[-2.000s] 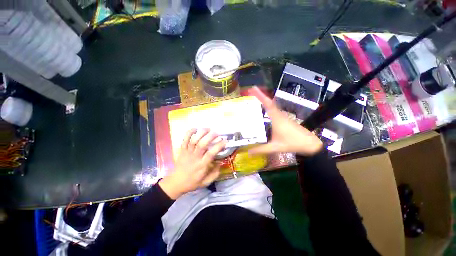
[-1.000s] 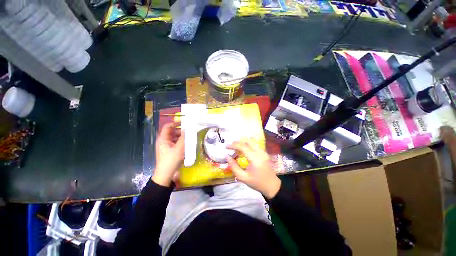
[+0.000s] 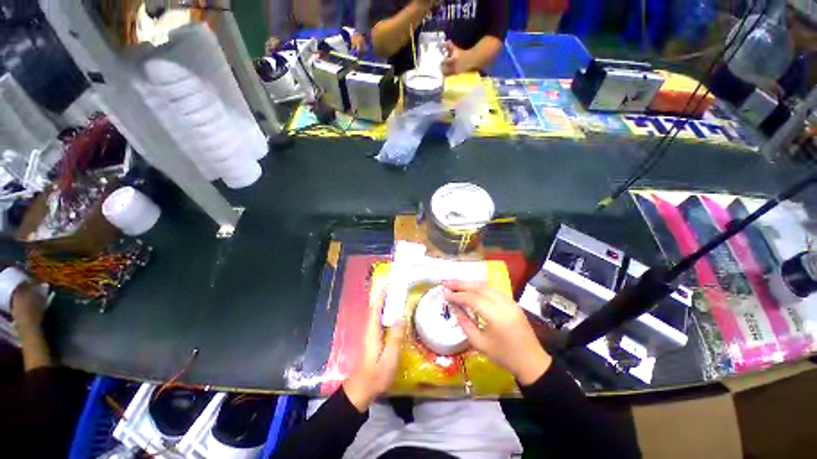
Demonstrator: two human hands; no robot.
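Observation:
A white bracket housing (image 3: 414,269) lies on the yellow work pad (image 3: 493,376), joined to a white round base (image 3: 437,324) with its open side up. My left hand (image 3: 381,359) holds the bracket at its left edge. My right hand (image 3: 493,324) has its fingertips at the top inside of the round base; any small part between them is too small to tell. Orange-red wires show just below the round base. The electric screwdriver (image 3: 618,309) hangs to the right, held by neither hand.
Two screw feeders (image 3: 582,260) stand right of the pad. An open tin (image 3: 461,211) with a stick stands behind it. Wire bundles (image 3: 85,269) and white cups (image 3: 193,108) are left. A blue crate (image 3: 285,417) is lower left, a cardboard box (image 3: 690,426) lower right. Another person's hand is far left.
The housing was turned over from its earlier pose, showing the open round base. The view has since tilted up, showing people across the bench. My right fingers moved to the base's upper part.

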